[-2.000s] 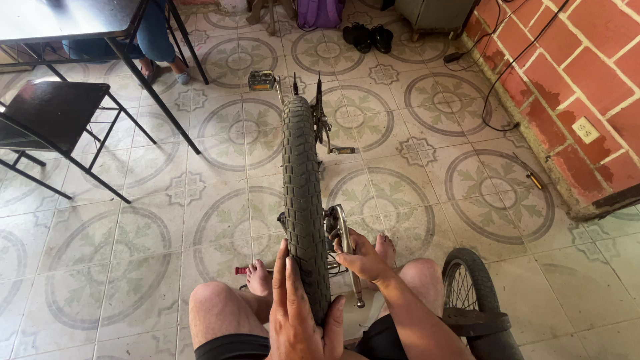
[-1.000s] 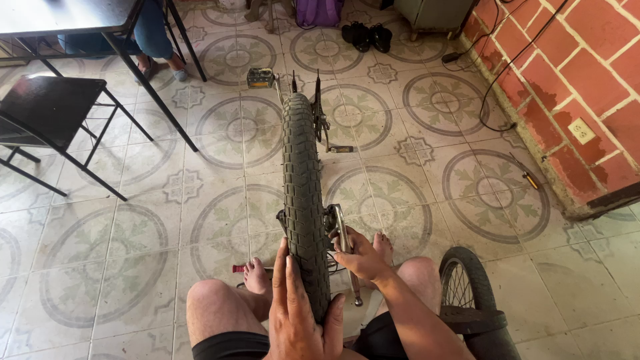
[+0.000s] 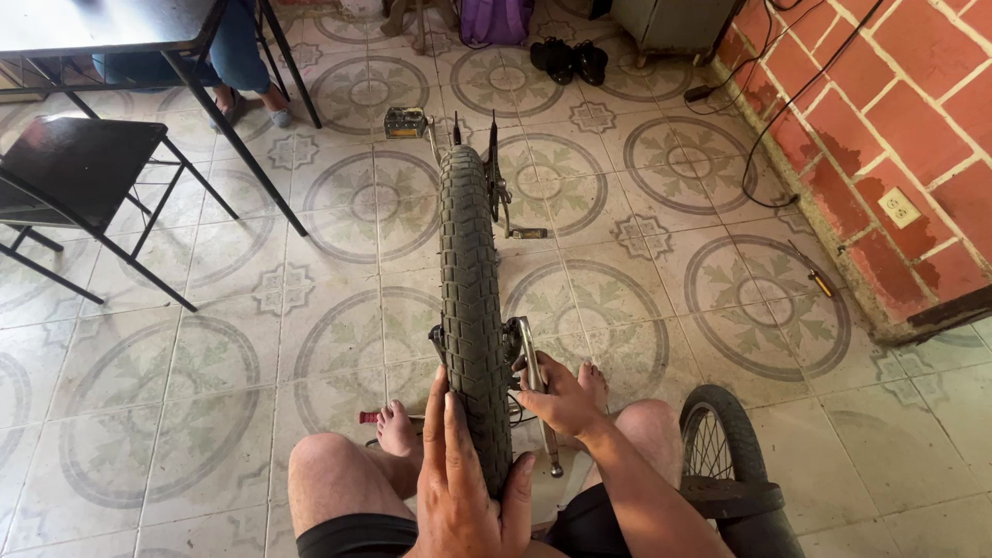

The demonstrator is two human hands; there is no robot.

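Note:
A knobby bicycle tyre (image 3: 468, 256) stands upright between my knees, on a bicycle that appears to be upside down. My left hand (image 3: 469, 480) lies against the near part of the tyre, fingers along its left side and thumb on its right. At the right of the wheel hub, my right hand (image 3: 559, 395) has its fingers around a shiny metal lever or wrench handle (image 3: 533, 356); the fingertips are partly hidden. Beyond the wheel are a left pedal (image 3: 405, 122) and a right pedal (image 3: 529, 232). A red handlebar grip (image 3: 368, 417) shows low by my foot.
Another spoked wheel (image 3: 709, 434) is beside my right knee. A screwdriver (image 3: 819, 283) lies on the tiles near the brick wall (image 3: 914, 70). A black chair (image 3: 85, 163) and table (image 3: 101, 23) stand left, with a seated person's legs (image 3: 236, 62). Black shoes (image 3: 570, 62) and a purple bag (image 3: 496, 19) are farther back.

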